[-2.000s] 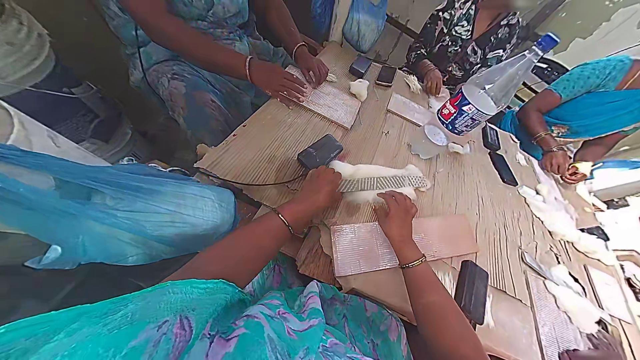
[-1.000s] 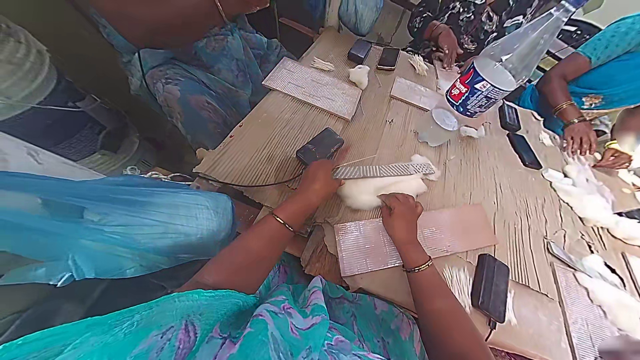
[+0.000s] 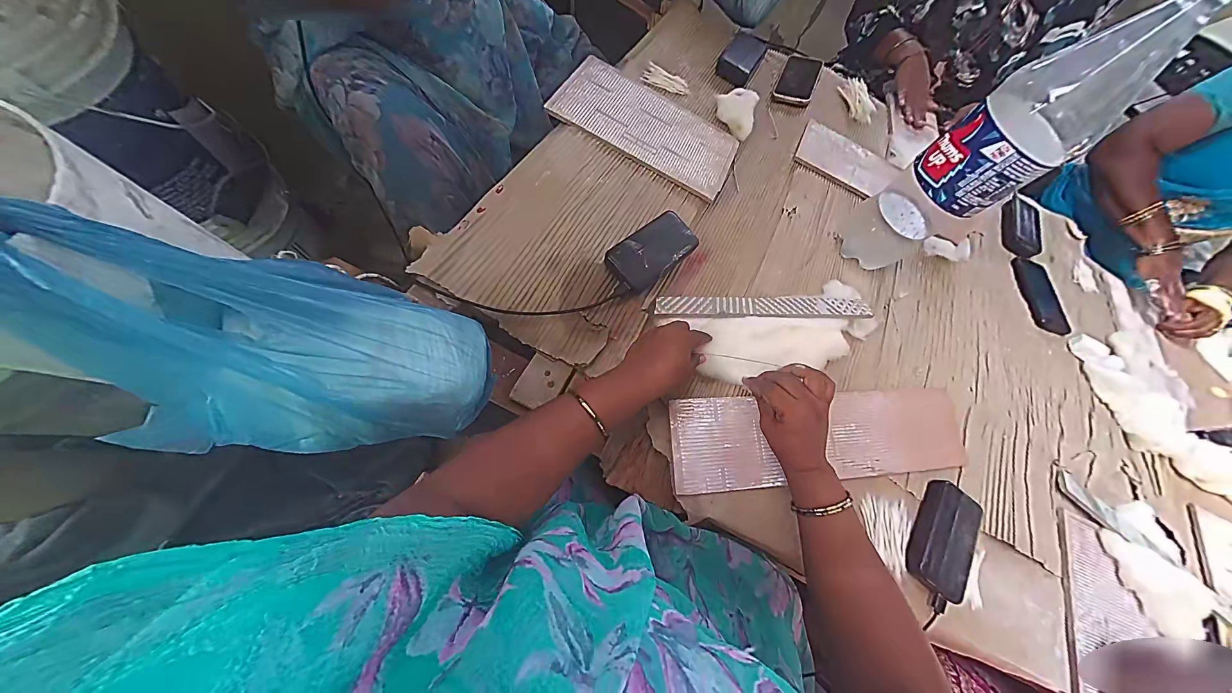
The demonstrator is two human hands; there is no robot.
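A flat pad of white cotton wool (image 3: 784, 345) lies on the worn wooden table, with a patterned metal strip (image 3: 760, 306) along its far edge. My left hand (image 3: 669, 358) is closed at the cotton's left end, fingertips pinching what looks like a thin strand. At the cotton's near edge, my right hand (image 3: 794, 399) pinches the other end of this strand, above a ridged rectangular board (image 3: 895, 433). The strand runs between both hands across the cotton; its exact hold is partly hidden by the fingers.
A black box with a cord (image 3: 652, 252) lies beyond my left hand, another black box (image 3: 944, 541) at the near right. A large plastic bottle (image 3: 1001, 144) stands at the back right. Blue plastic (image 3: 385, 356) bulges at the left. Co-workers sit around the table (image 3: 520, 250).
The metal strip lay across the cotton two seconds ago and now lies along its far edge. A co-worker's hands have left the ridged board at the back left.
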